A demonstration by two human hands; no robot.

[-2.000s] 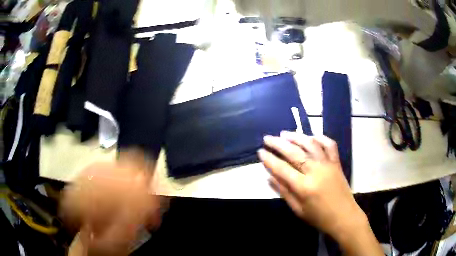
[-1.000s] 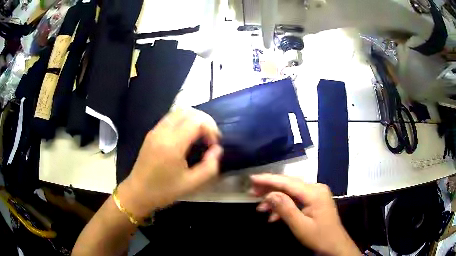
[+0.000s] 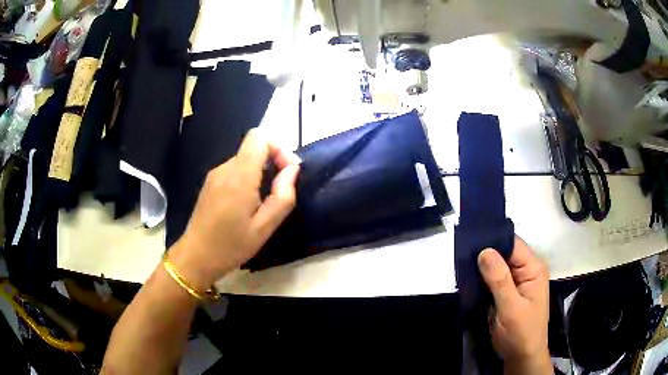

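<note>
The navy, slightly shiny cloth rectangle [image 3: 366, 183] lies on the sewing machine table, with diagonal creases and a small white piece [image 3: 424, 184] near its right end. My left hand [image 3: 238, 209] pinches the rectangle at its left end, thumb and forefinger together; the hand hides that corner. My right hand [image 3: 516, 293] grips a dark cloth piece [image 3: 476, 245], thumb on top. This piece overlaps the lower part of the narrow dark strip [image 3: 480, 157] and hangs past the table's front edge. Whether the strip is gripped too, I cannot tell.
Dark cut pieces [image 3: 223, 110] and long dark rolls with a tan label [image 3: 72, 121] lie at left, with a curled white strip [image 3: 150, 194]. The machine's presser foot area [image 3: 412, 62] is behind the rectangle. Black-handled scissors [image 3: 586, 187] lie at right. A black disc [image 3: 604, 315] is below.
My left hand has come from the lower left to the rectangle's left end. My right hand has moved right and taken hold of a dark piece over the strip. The rectangle shows new creases.
</note>
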